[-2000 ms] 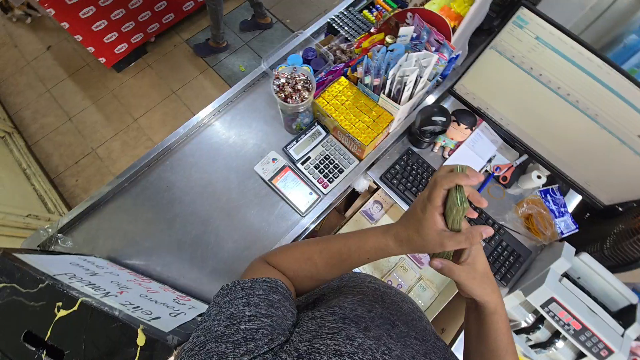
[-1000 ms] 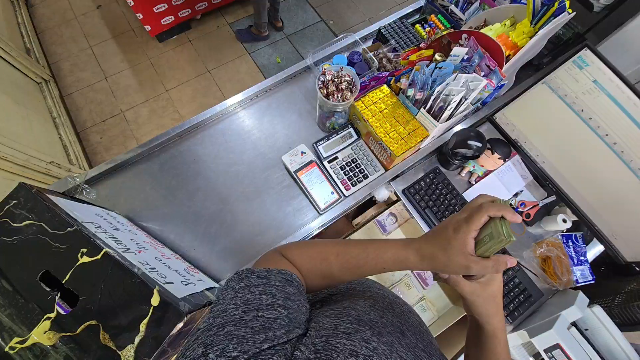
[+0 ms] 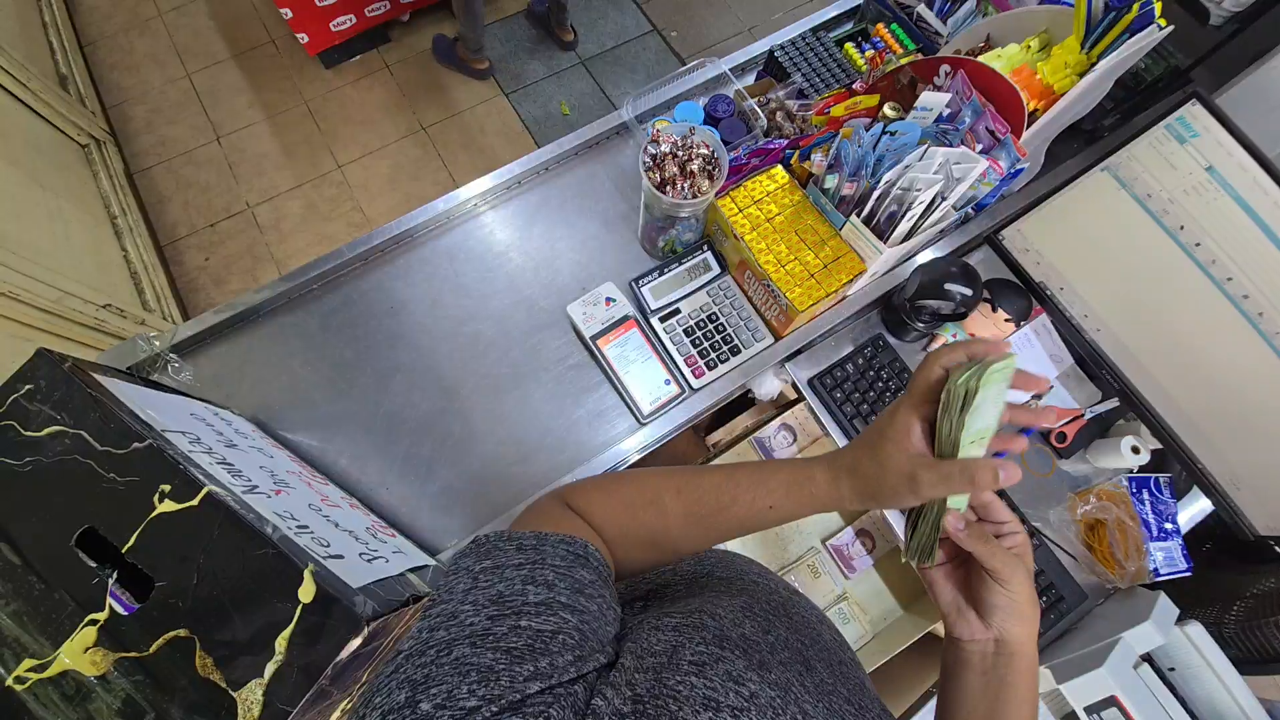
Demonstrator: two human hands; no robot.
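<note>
A thick stack of green banknotes is gripped between my two hands, over the black keyboard. My left hand wraps the stack from above, its fingers spread on the far side. From below, my right hand holds the lower end, thumb against the notes. Under my left forearm lies the open cash drawer, with banknotes sorted in its compartments. A calculator and a payment terminal with a lit screen rest side by side on the metal counter.
The metal counter holds a tub of wrapped candies and a box of yellow-wrapped pieces. Scissors, a paper roll and bagged rubber bands lie below the monitor. A person's feet show beyond the counter.
The note stack has turned between my hands, and its long face now shows. My left hand's fingers have spread out. The view has shifted toward the black box at the left.
</note>
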